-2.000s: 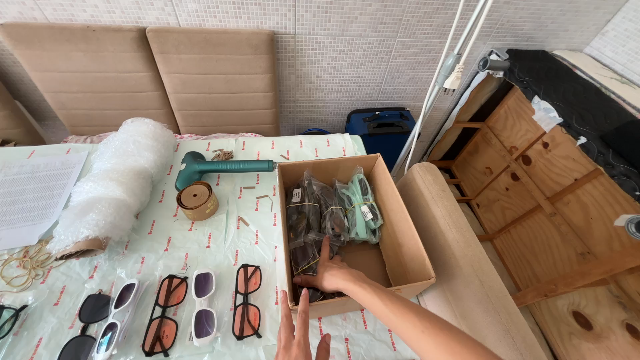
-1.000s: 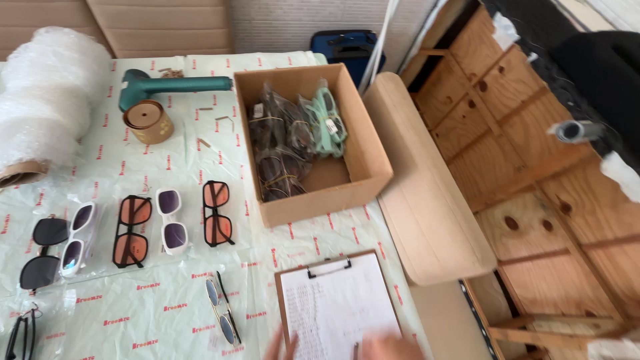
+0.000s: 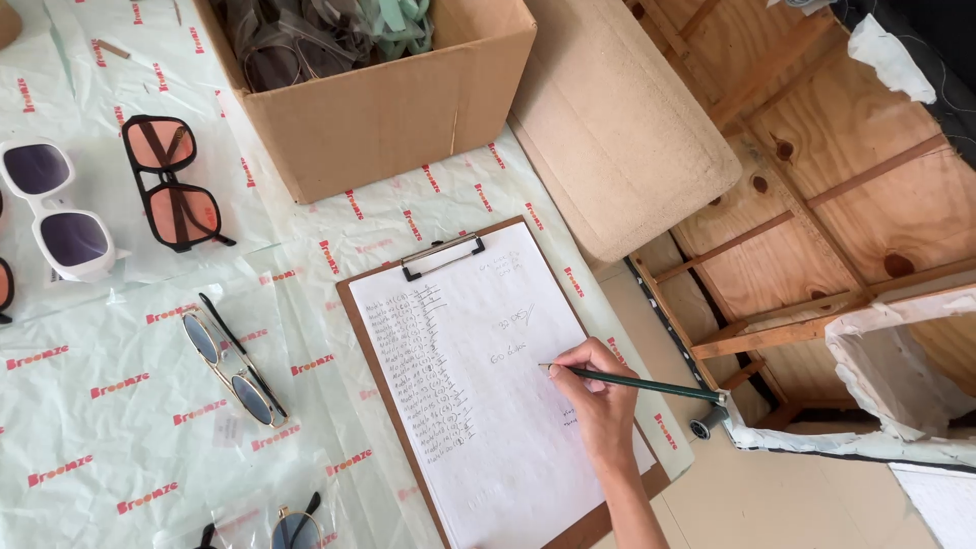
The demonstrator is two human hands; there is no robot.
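Note:
My right hand [image 3: 602, 404] holds a dark green pencil [image 3: 648, 383], its tip at the handwritten sheet [image 3: 496, 427] on a brown clipboard [image 3: 356, 309]. The clipboard lies tilted near the table's edge, its black and metal clip [image 3: 442, 255] at the top. My left hand is out of view, apart from perhaps a trace of a fingertip at the bottom edge. Left of the clipboard lie gold-framed sunglasses with blue lenses [image 3: 232, 366]. Farther up are black-framed sunglasses with orange lenses [image 3: 171, 183] and white-framed sunglasses with dark lenses [image 3: 57, 206].
An open cardboard box [image 3: 396, 114] with bagged eyewear stands behind the clipboard. A beige padded seat [image 3: 618, 137] adjoins the table's right side. Beyond it is an overturned wooden furniture frame [image 3: 839, 191]. More round sunglasses [image 3: 297, 526] lie at the bottom edge.
My right hand was inside the box two seconds ago and is now over the clipboard with a pencil. The view has moved down and closer to the clipboard.

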